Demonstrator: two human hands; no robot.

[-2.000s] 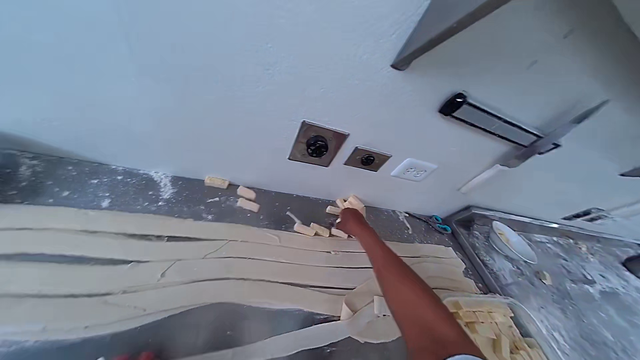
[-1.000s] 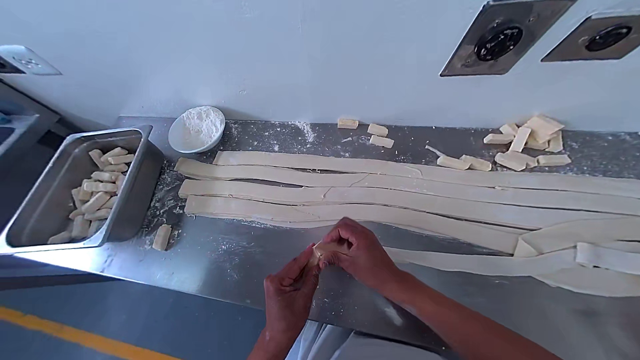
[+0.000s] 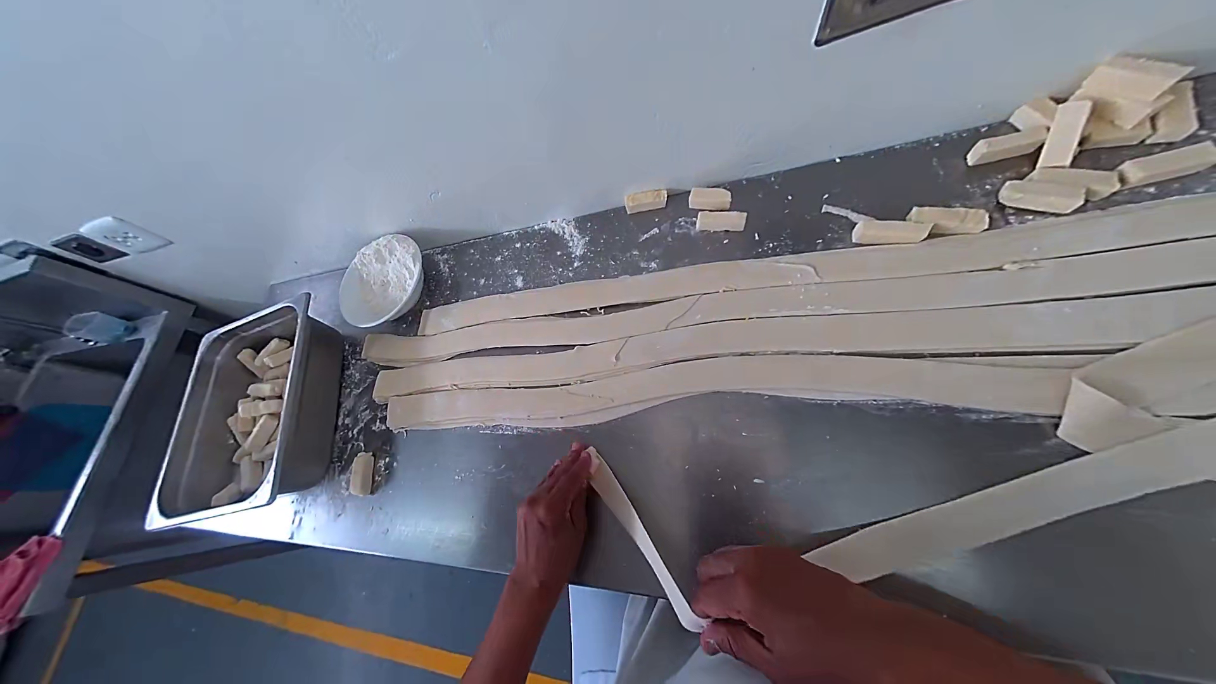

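Between my two hands a narrow strip of dough (image 3: 638, 532) runs slantwise over the steel counter near its front edge. Its far end is at the fingertips of my left hand (image 3: 554, 522), and whether a piece lies under them is hidden. My right hand (image 3: 760, 608) pinches the near end. Several long flat dough strips (image 3: 722, 375) lie side by side behind my hands. Another long dough strip (image 3: 997, 513) slants from the right and passes behind my right hand. One small pale stick (image 3: 361, 474) lies alone left of my hands.
A deep steel pan (image 3: 323, 408) holding pale sticks stands at the left end, beside a white bowl of flour (image 3: 381, 281). More sticks (image 3: 720, 220) lie along the wall, with a pile of flat pieces (image 3: 1121, 104) at the back right. A sink (image 3: 85, 380) is farther left.
The view has swung left. One second ago my hands were together; now they are apart with a dough strip between them. Two seconds ago one hand reached to the pieces by the wall.
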